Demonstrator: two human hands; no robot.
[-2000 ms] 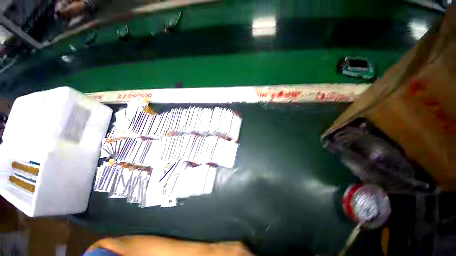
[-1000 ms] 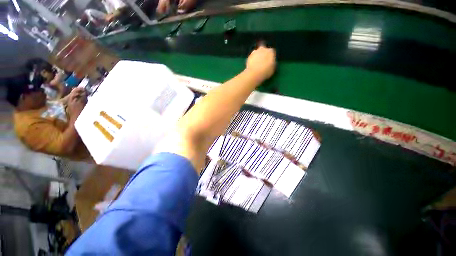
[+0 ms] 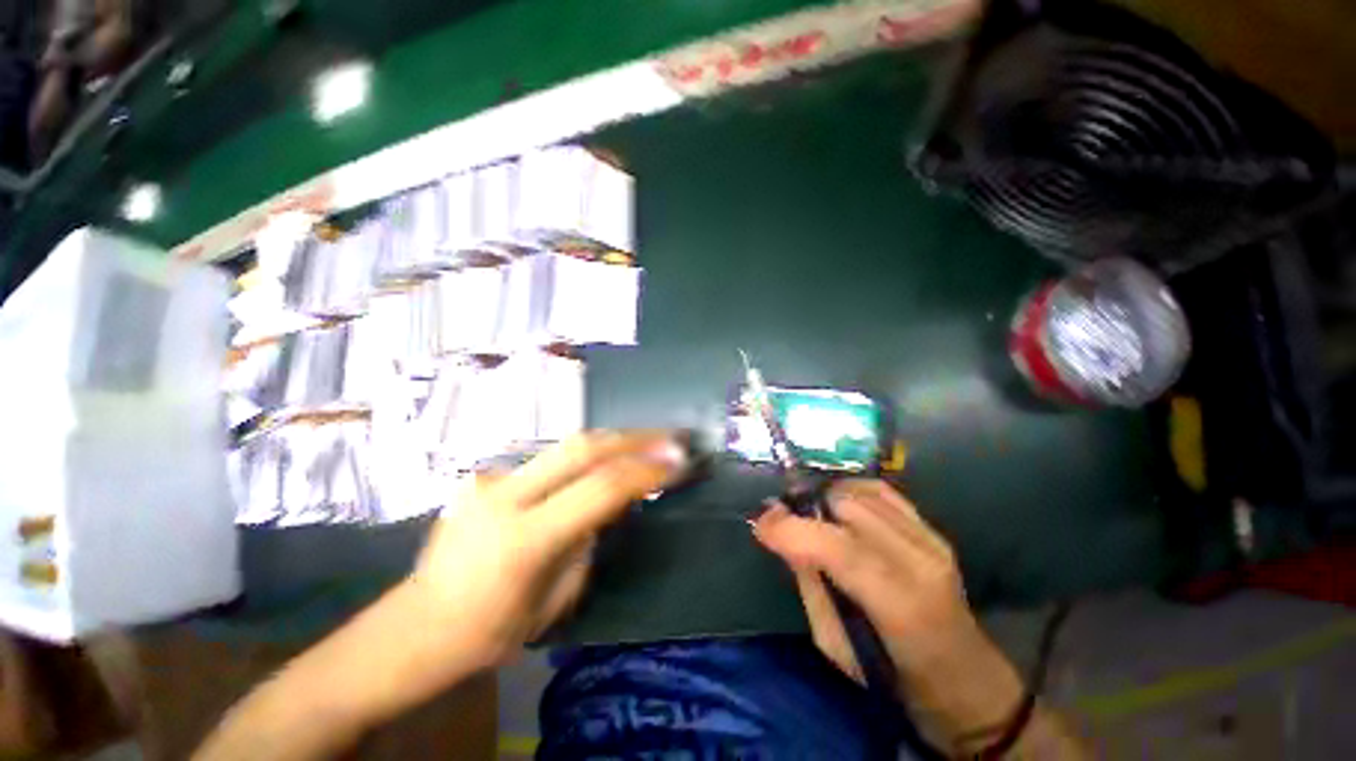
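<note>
A green circuit board in a dark frame lies flat on the bench in front of me, with an orange-yellow tab at its right end. My right hand holds a black soldering iron like a pen. Its thin tip reaches over the board's left end; contact is not clear. My left hand is left of the board, its fingertips closed on a small dark, blurred piece, which looks like an LCD module. Stacked white LCD modules stand in rows at the left.
A white foam box stands left of the stacks. A red-and-white tin of metal shavings is at the right, below a black fan with a round wire guard. A white ledge with red lettering borders the green conveyor belt.
My left arm has come back from over the belt to the bench. My right hand with the soldering iron and the board now show in front of me. The view has swung right.
</note>
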